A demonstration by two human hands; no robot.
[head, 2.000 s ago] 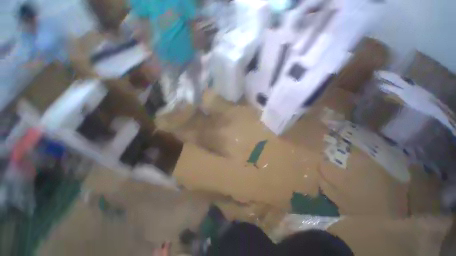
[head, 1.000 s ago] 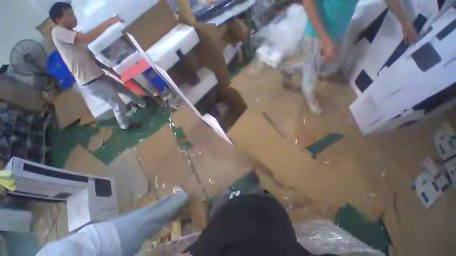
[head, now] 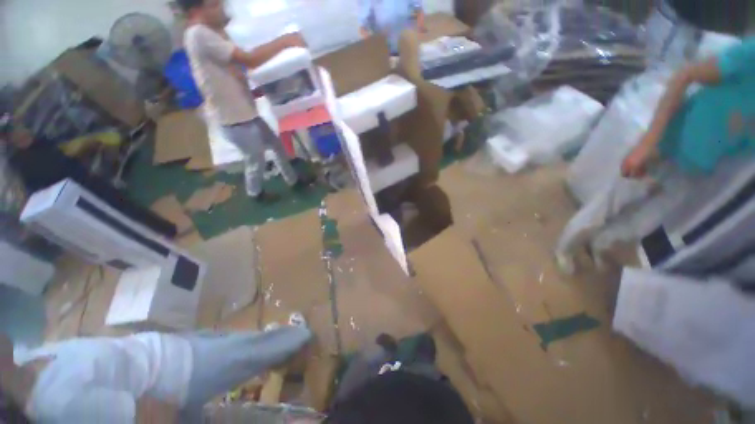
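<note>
Neither of my hands is in view. Brown cardboard sheets (head: 372, 290) cover the floor in front of my dark clothing and shoes at the bottom edge. An open brown carton (head: 428, 217) stands beyond them, with thick white foam caps (head: 377, 101) inside and a thin white panel edge (head: 356, 161) along its left side. A white carton with black bands (head: 124, 240) stands at the left. A large white panel (head: 683, 327) and a black-marked carton (head: 712, 219) are at the right, cut off by the frame edge. The picture is blurred.
A person in a white top (head: 108, 377) leans in at the lower left, one leg stretched towards the middle. A person in teal (head: 712, 108) is at the right. Another in beige (head: 222, 74) stands behind the open carton. Film-wrapped white foam (head: 546, 124) lies at the back right.
The view has swung left, so the open carton and the beige-clad person sit further right. The teal-clad person is now at the right edge. A large white panel now shows at the lower right.
</note>
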